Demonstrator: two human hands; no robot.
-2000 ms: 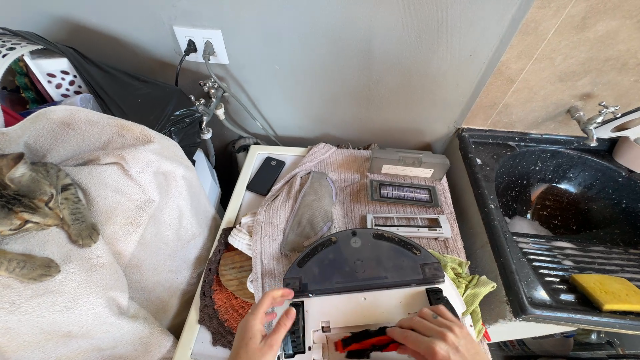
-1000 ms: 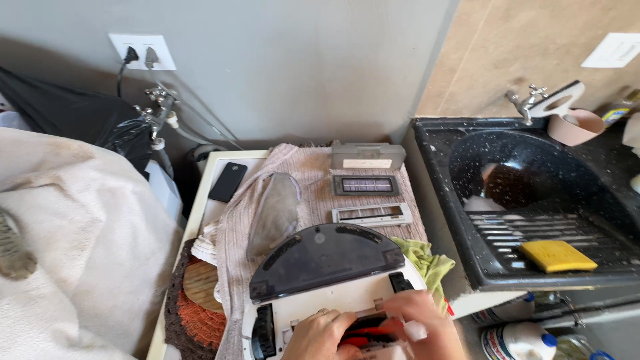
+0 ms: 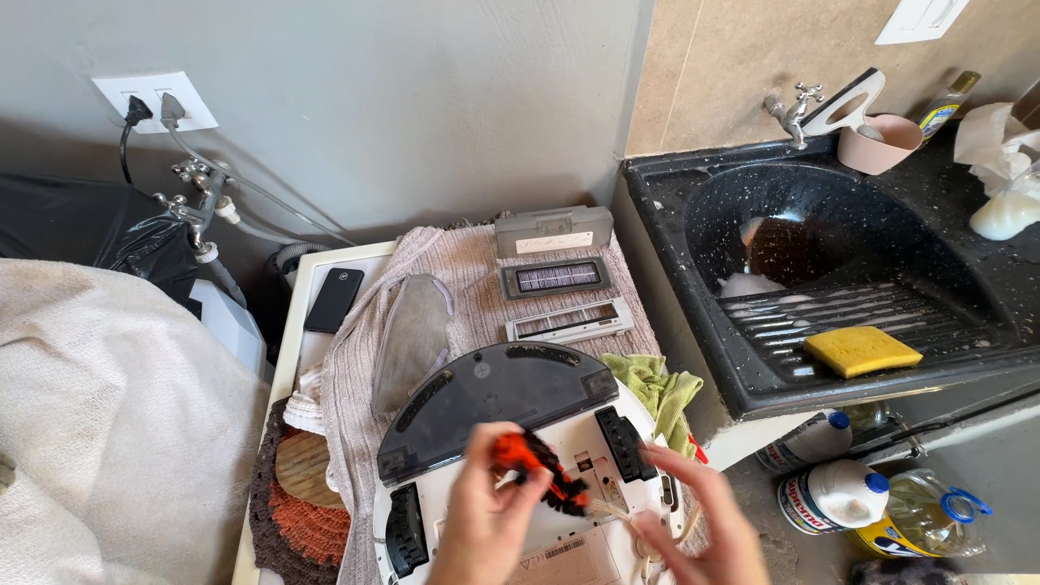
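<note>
A robot vacuum cleaner lies upside down on a towel, its two black wheels and dark half-round tank showing. Above its body, my left hand grips one end of an orange and black roller brush. My right hand is at the brush's other end with thumb and fingers apart, near pale strands; whether it pinches them I cannot tell. Beyond the tank lie a grey mop pad, a white brush cover frame, a pleated filter and a grey dust box.
A black phone lies at the table's left. A green cloth is beside the vacuum. To the right stands a black sink with a yellow sponge; bottles stand below. A cloth-covered heap is at left.
The roller brush, low over the vacuum's body two seconds ago, is now raised and tilted in my left hand. The view has swung to the right.
</note>
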